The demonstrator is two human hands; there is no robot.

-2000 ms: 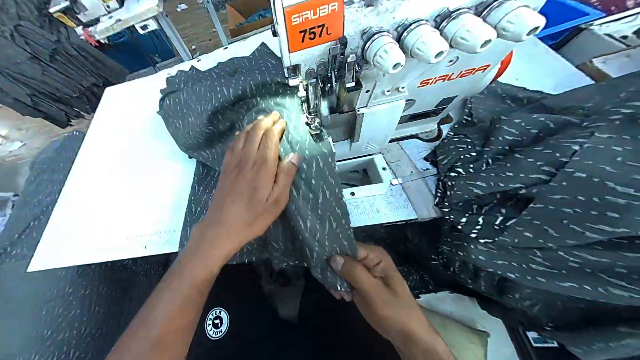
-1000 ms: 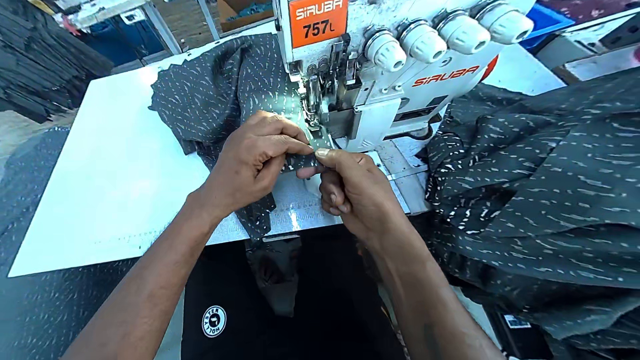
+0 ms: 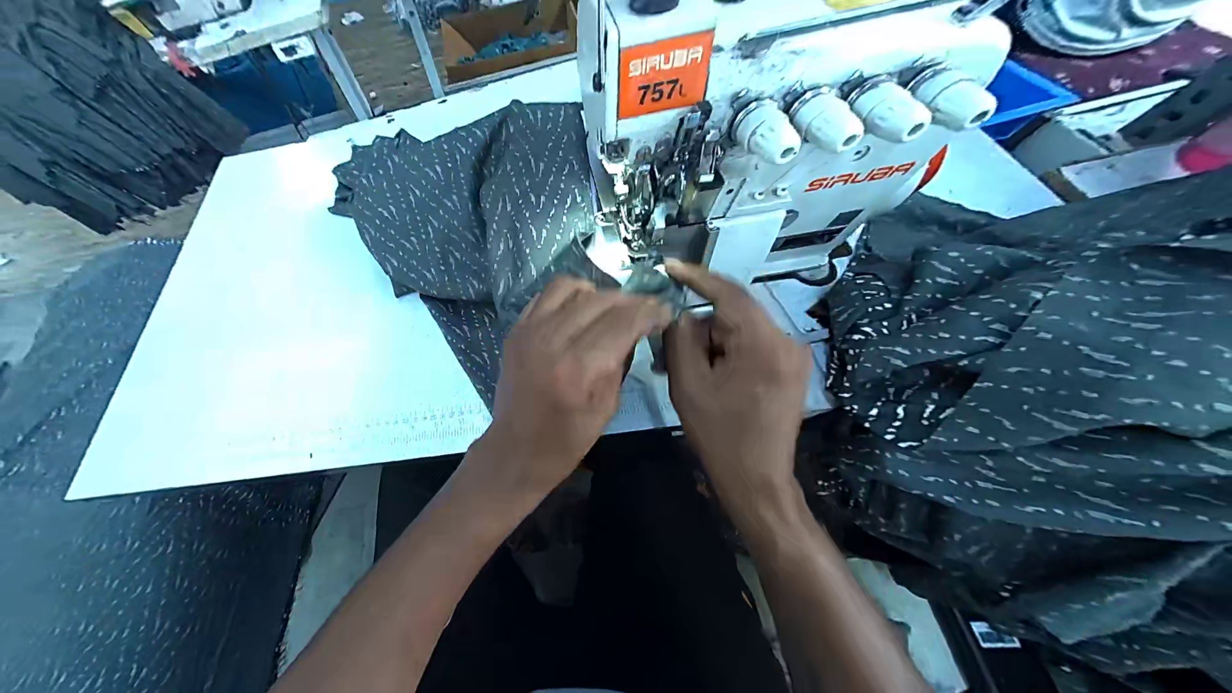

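A white Siruba overlock sewing machine (image 3: 770, 192) stands at the top centre, its lit presser foot (image 3: 635, 226) just beyond my fingertips. Dark grey fabric with white flecks (image 3: 462, 207) lies bunched left of the needle area and runs under my left hand (image 3: 573, 371). That hand pinches the fabric's edge in front of the foot. Close beside it, my right hand (image 3: 736, 375) has its index finger stretched toward the foot and holds the same edge; the fingers are blurred and partly hide the fabric.
A large heap of the same fabric (image 3: 1059, 375) fills the right side. More dark fabric hangs at the left (image 3: 115, 577) beside the white table (image 3: 279, 346). A cardboard box (image 3: 510, 43) and a blue tray (image 3: 1035, 96) stand behind.
Two seconds ago my left hand lay flat on the fabric and my right held its lower end. Both hands have since come together at the presser foot. The fabric's near end has moved up.
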